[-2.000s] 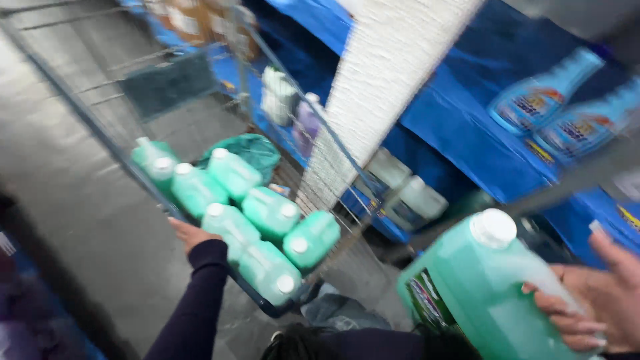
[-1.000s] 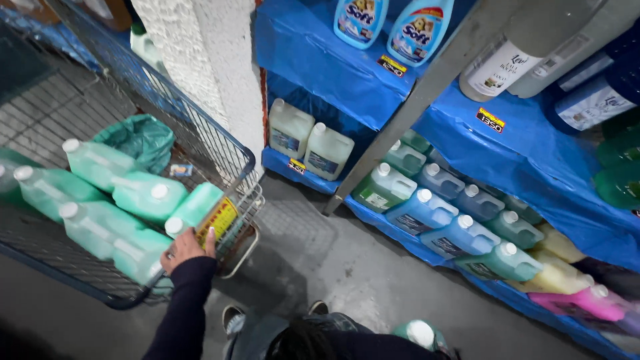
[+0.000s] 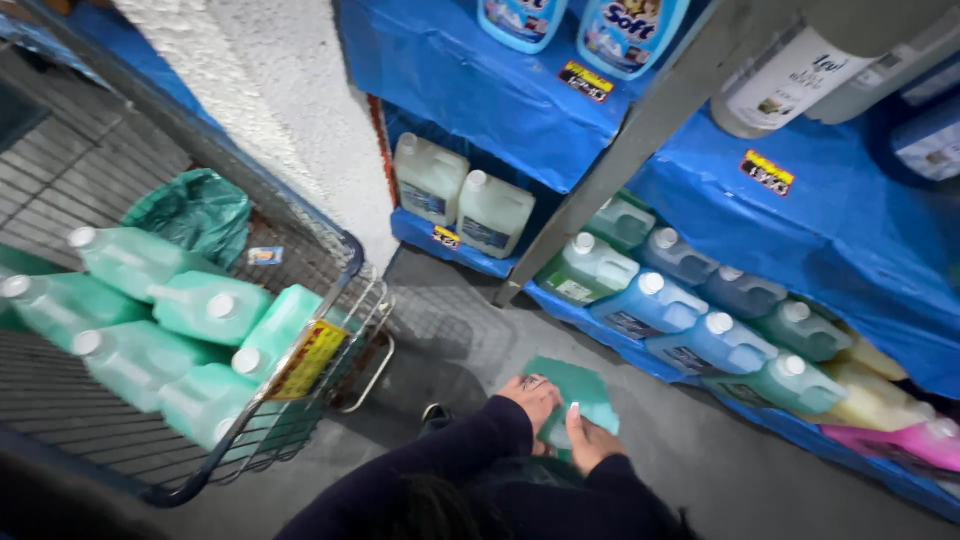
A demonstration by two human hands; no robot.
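Note:
At the lower middle, a green plastic jug (image 3: 577, 386) is between my two hands, its bottom end facing away from me. My left hand (image 3: 533, 409) grips its left side, fingers curled over it. My right hand (image 3: 592, 441) holds the near right side with the thumb raised along it; the cap end is hidden. To the left, a wire shopping cart (image 3: 259, 409) carries several green jugs (image 3: 142, 360) lying on their sides, beside a crumpled green plastic bag (image 3: 191, 214). A yellow sign (image 3: 307, 360) is fixed to the cart's near end.
A rough white pillar (image 3: 300, 97) rises behind the cart. Shelves draped in blue plastic (image 3: 495, 112) stand ahead and right. The low shelf holds blue jugs (image 3: 712, 341), pink jugs (image 3: 892, 446) and pale jugs (image 3: 495, 214). A metal shelf post (image 3: 585, 202) stands between the bays. Grey floor lies below.
My left hand has left the cart's edge and is now on a jug. The right hand, out of sight one second ago, is back in view on the jug.

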